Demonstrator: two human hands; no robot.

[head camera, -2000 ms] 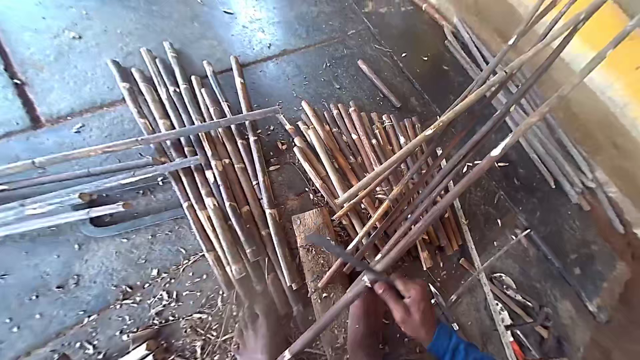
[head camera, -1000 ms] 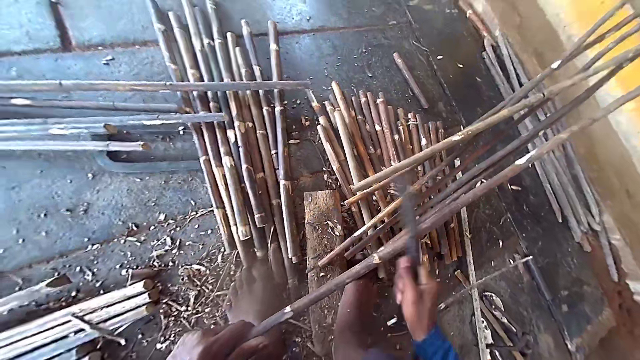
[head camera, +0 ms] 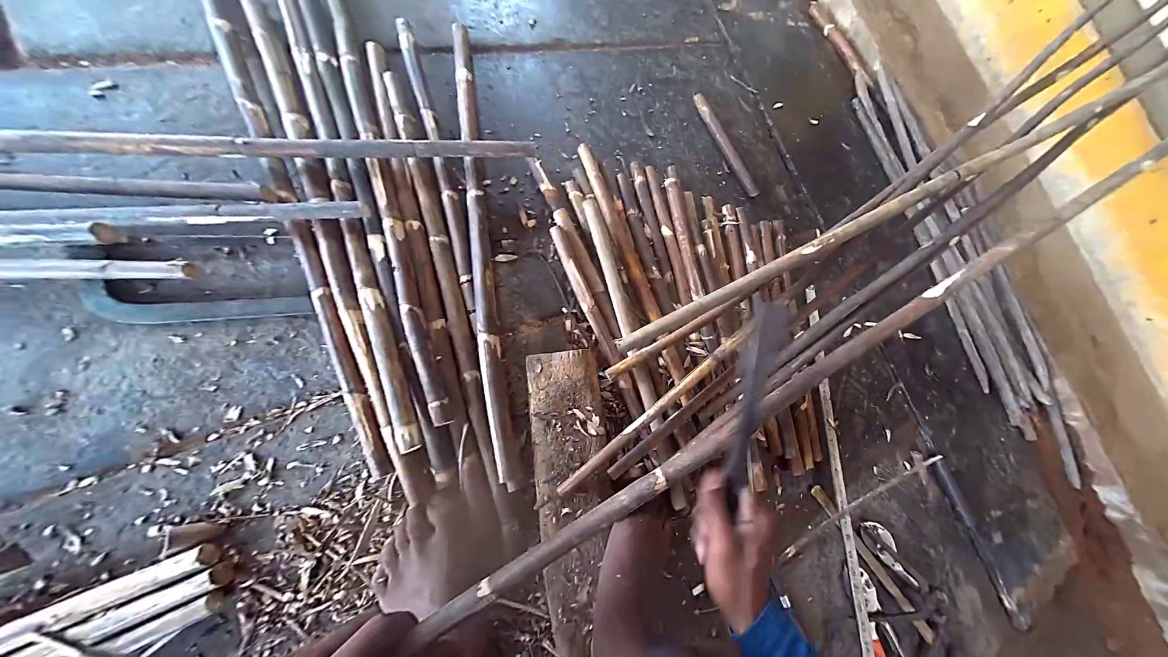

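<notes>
My right hand point(head camera: 737, 543) is closed round the handle of a large dark knife point(head camera: 759, 379), its blurred blade upright beside a long wooden pole point(head camera: 602, 520). The pole runs slantwise from the bottom edge to the upper right, over a wooden board point(head camera: 564, 401). At the lower end of the pole, part of my left hand point(head camera: 372, 636) shows, wrapped round it; the rest is cut off by the frame. Several other long poles point(head camera: 803, 254) lean the same way above it. Below them lie many short cut sticks point(head camera: 630, 246), side by side.
Long sticks point(head camera: 411, 301) lie to the left of the board, under crossing poles point(head camera: 274, 146). My bare foot point(head camera: 443, 538) is by their ends, among shavings point(head camera: 310, 511). Pale sticks point(head camera: 137, 593) lie lower left, thin sticks point(head camera: 985, 301) along the wall, and tools point(head camera: 890, 566) lower right.
Two seconds ago only my right hand showed by the pole; one second ago my left hand was on its lower end. The knife has turned from slanting left to upright.
</notes>
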